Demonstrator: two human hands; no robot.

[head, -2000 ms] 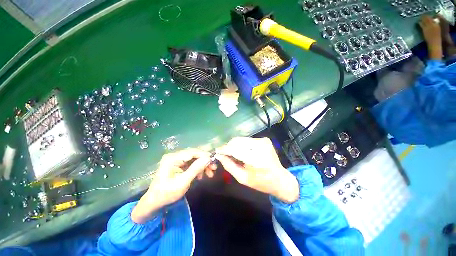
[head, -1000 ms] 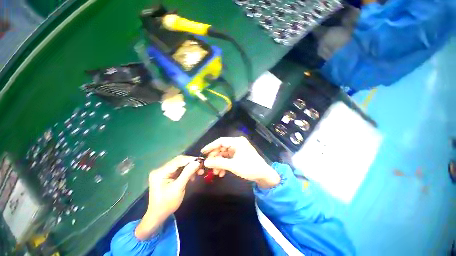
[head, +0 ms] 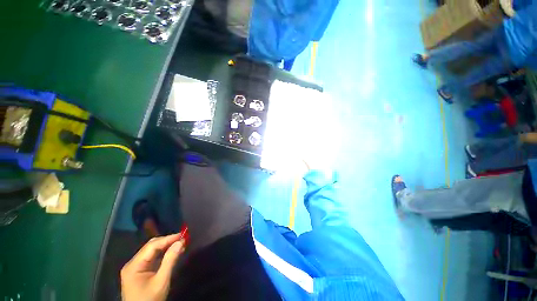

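Note:
My left hand (head: 150,267) is at the lower left, its thumb and forefinger pinched on a small red part (head: 184,234) above my dark lap. My right arm's blue sleeve (head: 324,197) reaches up to the near edge of the white foam tray (head: 288,111). My right hand is lost in the glare there, so its fingers and anything in them cannot be made out. Glare also hides what lies on the white tray. The black tray (head: 250,73) beside it holds several round silver assemblies (head: 253,121).
The green bench (head: 76,247) has the blue-yellow soldering station (head: 53,135) with a yellow wire, cream scraps (head: 57,201) and a clear blister tray (head: 126,17). A white sheet (head: 193,101) lies left of the black tray. Other people's clothed legs (head: 459,197) and a carton (head: 453,23) are at right.
The view has swung right towards the trays and floor. My hands have parted: the right reaches to the white tray, the left stays low with the red part. The loose pile has left the view.

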